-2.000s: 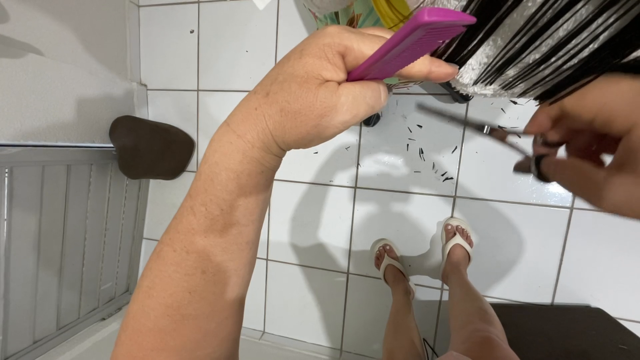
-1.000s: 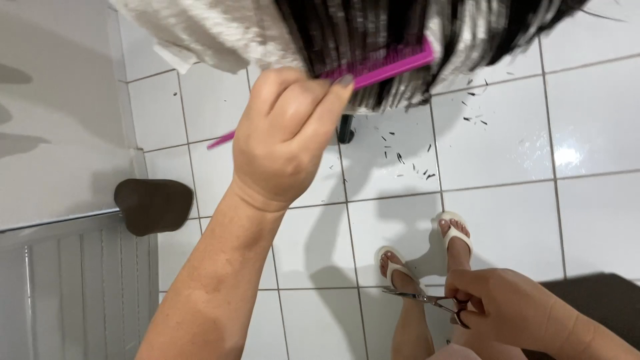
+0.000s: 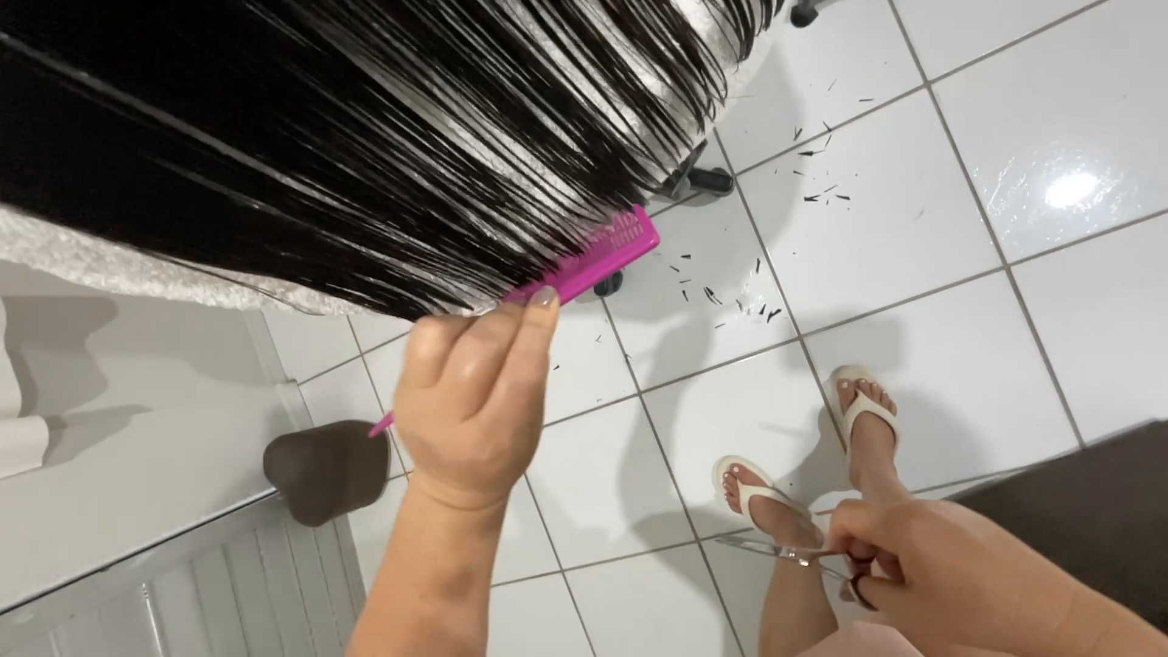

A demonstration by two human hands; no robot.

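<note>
Long wet dark hair [image 3: 301, 137] hangs over a white towel [image 3: 173, 265] across the upper left. My left hand [image 3: 474, 392] grips a magenta tail comb [image 3: 598, 260], whose teeth are in the hair near its cut ends; the comb's thin tail pokes out left of the hand. Lower right, my right hand [image 3: 922, 566] holds metal hairdressing scissors [image 3: 785, 552] by the finger rings, away from the hair, with the tips pointing left. How far the blades are parted is unclear.
Short hair clippings [image 3: 712, 297] lie on the white tiled floor [image 3: 912, 219]. Black chair casters [image 3: 710, 181] show below the towel. My feet in cream flip-flops [image 3: 862, 411] stand below. A brown rounded object [image 3: 328, 470] is at left, a dark mat-like surface [image 3: 1086, 511] at right.
The comb, held up in front of the hair two seconds ago, is now in the hair. My right hand has moved down with the scissors, away from the hair.
</note>
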